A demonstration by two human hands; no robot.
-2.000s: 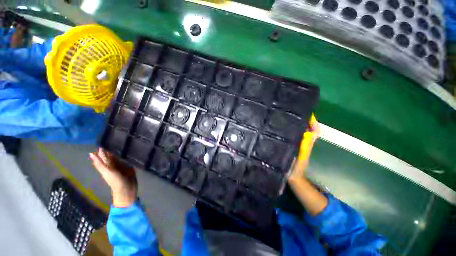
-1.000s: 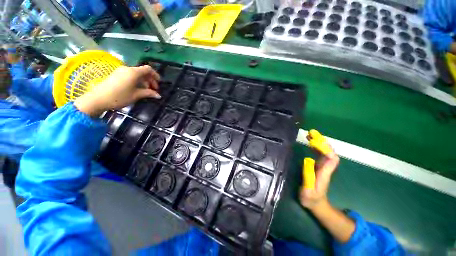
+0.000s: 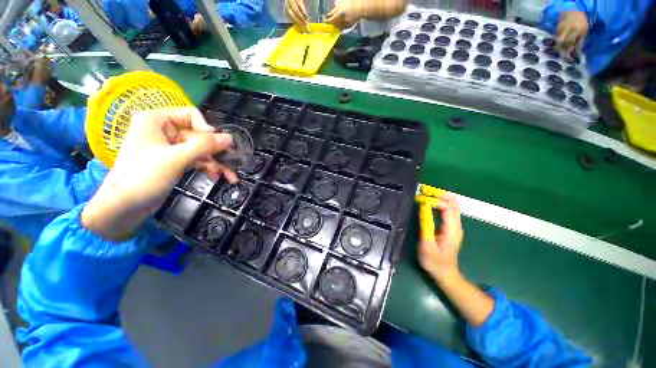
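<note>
A black blister tray point(image 3: 324, 162) with square pockets lies tilted in front of me, its right part over the green conveyor. Many pockets hold round black plastic parts point(image 3: 290, 264); some at the left look empty. My left hand point(image 3: 155, 162), above the tray's left side, pinches one round black plastic part point(image 3: 236, 149) between thumb and fingers. My right hand point(image 3: 441, 233) is beside the tray's right edge, over the belt. Its yellow finger cots point(image 3: 427, 215) are on thumb and finger, with the tips close together and nothing visible between them.
A yellow fan point(image 3: 111, 108) stands behind the tray's left side. Across the green conveyor belt point(image 3: 518, 162) are stacked clear blister trays point(image 3: 475, 90) and yellow bins point(image 3: 306, 54). Several loose black parts point(image 3: 456, 123) lie on the belt. Co-workers' hands point(image 3: 572, 30) are at the far side.
My left hand has taken hold of a round part and lifted it above the tray. My right finger and thumb have come together. Co-workers' hands have appeared at the far bin and clear trays.
</note>
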